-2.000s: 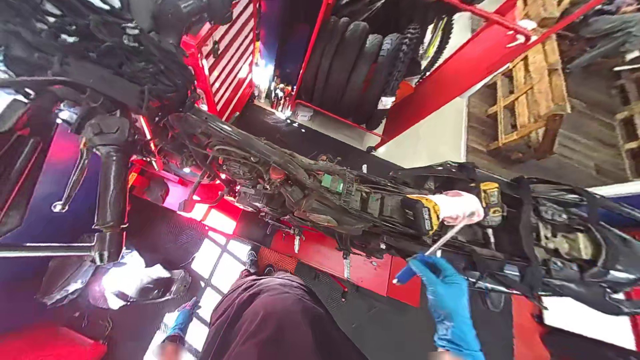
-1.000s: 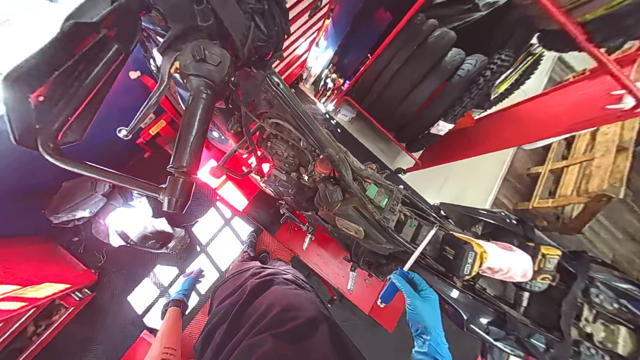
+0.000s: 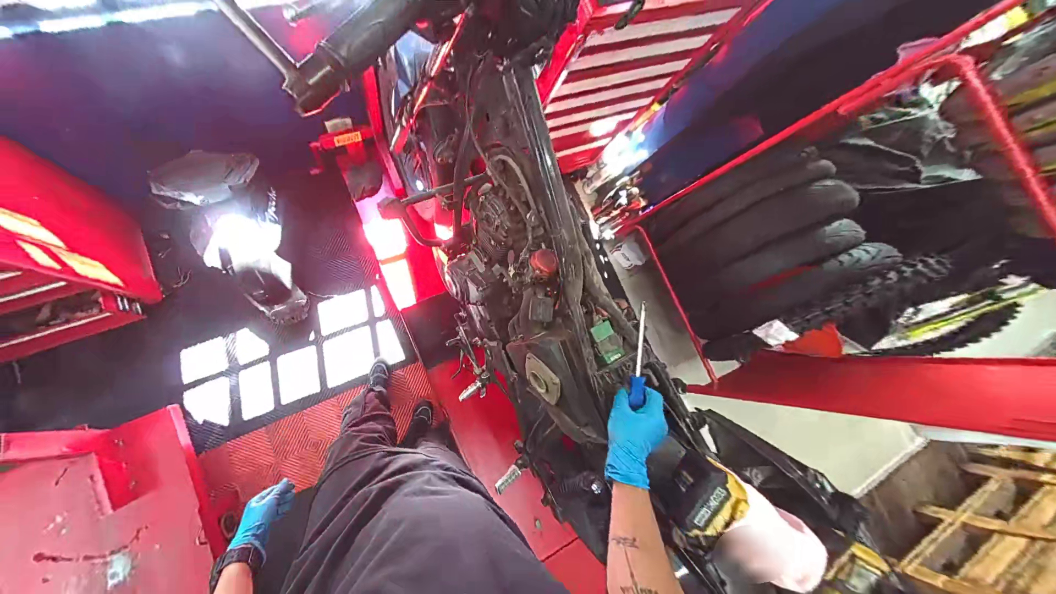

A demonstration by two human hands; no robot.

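My right hand [image 3: 637,437], in a blue glove, grips the blue handle of a screwdriver [image 3: 640,351] whose metal shaft points up and away. The hand is over the stripped motorcycle [image 3: 569,330], beside a green part [image 3: 608,341] in its frame. Whether the tip touches anything, I cannot tell. A yellow and black DeWalt cordless tool [image 3: 716,499] and a pale pink cloth-like thing [image 3: 771,540] lie on the motorcycle, right of my forearm. My left hand [image 3: 262,516], also gloved in blue, hangs at my left side with nothing visible in it.
The motorcycle is on a red lift platform [image 3: 487,412]. Tires [image 3: 767,231] fill a red rack at the right, with a wooden pallet [image 3: 982,520] below. Red metal cabinets [image 3: 74,223] line the left side. Dark and silvery parts [image 3: 239,231] lie on the floor.
The view has swung round strongly, so the motorcycle now runs nearly upright in it. My right hand, still on the screwdriver, has gone from beside the motorcycle to over its frame.
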